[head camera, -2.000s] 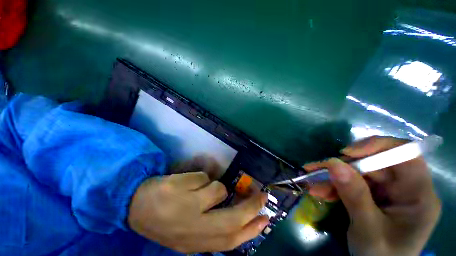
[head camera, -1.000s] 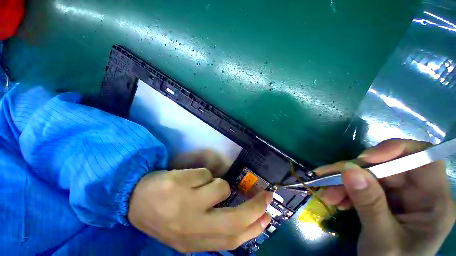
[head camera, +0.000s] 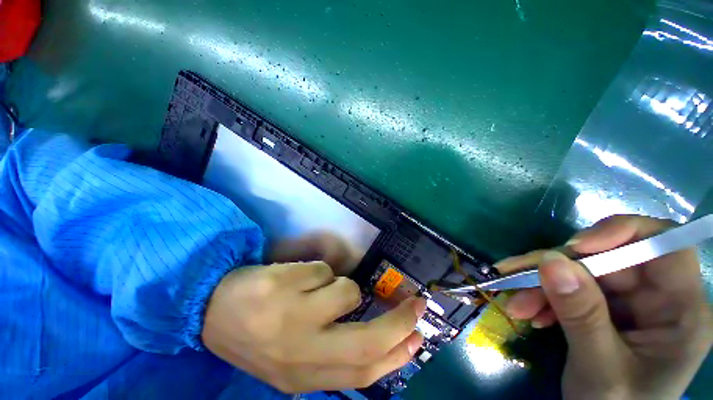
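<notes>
A black tablet housing (head camera: 313, 166) lies tilted with its back open, a pale panel (head camera: 289, 207) inside. A main board (head camera: 434, 324) with an orange label (head camera: 388, 283) shows at its lower right end. My left hand (head camera: 313, 328) rests over the housing, fingertips on the board edge; whether it grips anything is hidden. My right hand (head camera: 602, 297) holds silver tweezers (head camera: 625, 254), their tip at the board's upper edge beside the thin amber flex cable (head camera: 469, 279). The cable curls over the housing corner. The exact contact at the tip is too small to tell.
Yellow tape pieces (head camera: 489, 332) lie right of the housing corner, beside a bright reflection. A glossy clear plastic sheet (head camera: 625, 125) lies on the right of the dark green bench (head camera: 438, 62). A red bin (head camera: 17, 30) is cut off at the top left.
Since two seconds ago the housing and yellow pieces appear slightly shifted in view. Since one second ago the tweezer tip and cable have moved only slightly; my left hand has stayed nearly in place.
</notes>
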